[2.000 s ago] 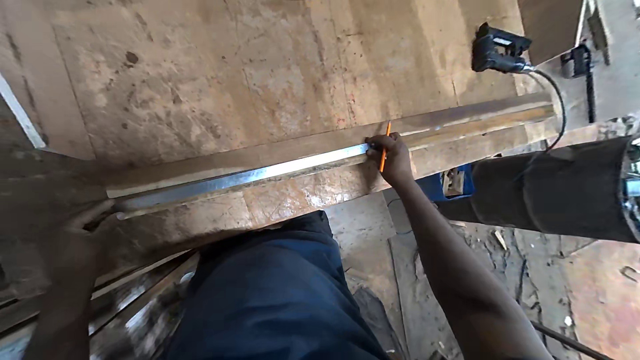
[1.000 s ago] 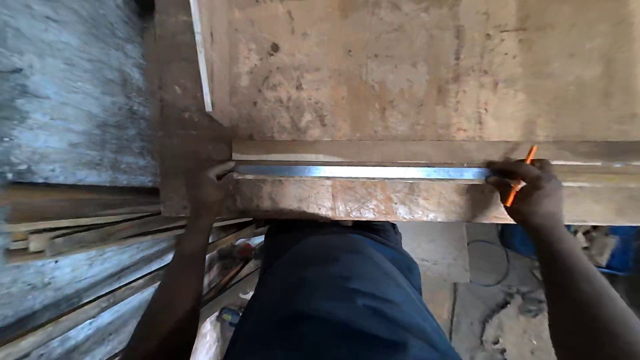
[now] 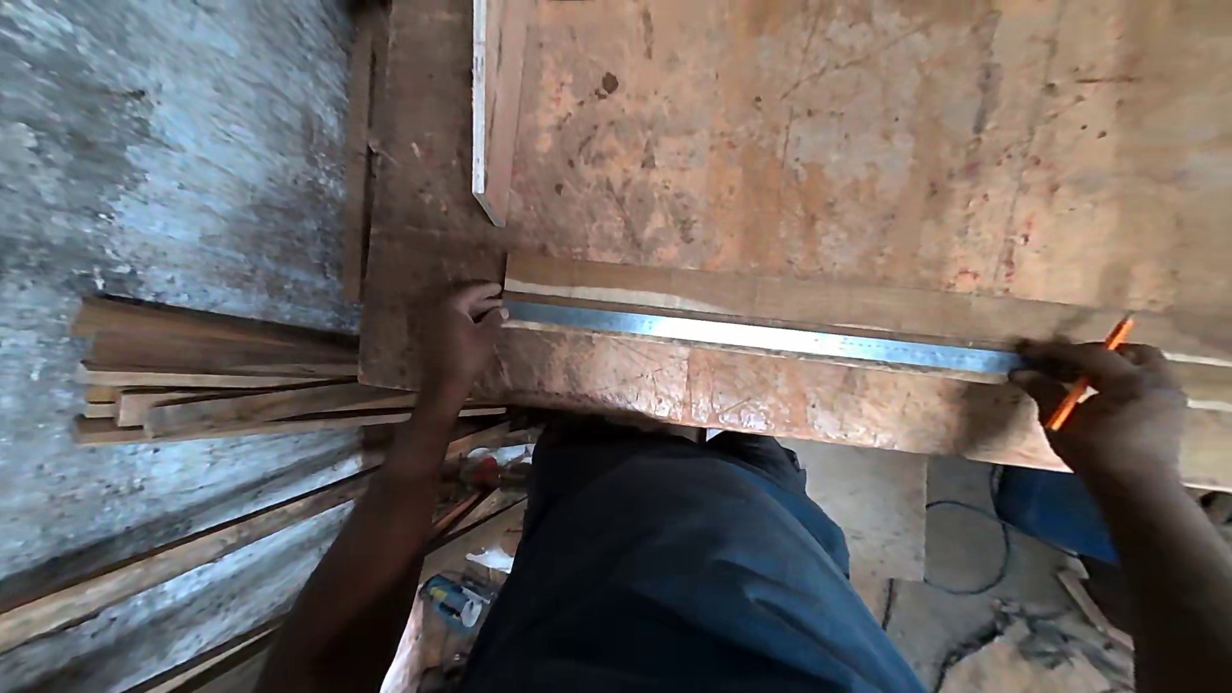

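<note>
A long steel ruler [image 3: 770, 336] lies along a narrow wooden strip near the front edge of the wooden workbench [image 3: 828, 125]. My left hand [image 3: 469, 322] is at the ruler's left end, fingertips touching the end of the ruler and strip. At the ruler's right end my right hand [image 3: 1116, 404] grips it between thumb and fingers, with an orange pencil [image 3: 1068, 399] held slanting across the same fingers. Behind the ruler runs a wooden board [image 3: 674, 287], parallel to it. The right end of the board passes beyond my right hand.
A pale-edged board [image 3: 493, 115] lies at the back left of the bench. Wooden offcuts [image 3: 231, 385] are stacked left, by a rough wall [image 3: 125, 192]. Below the front edge are a bottle-like container [image 3: 454, 602], a blue object [image 3: 1049, 515], a cable [image 3: 1006, 558] and floor debris.
The view has swung left, and the power tool seen two seconds ago is out of frame. Both hands stay at the ruler's ends, the pencil still in my right hand.
</note>
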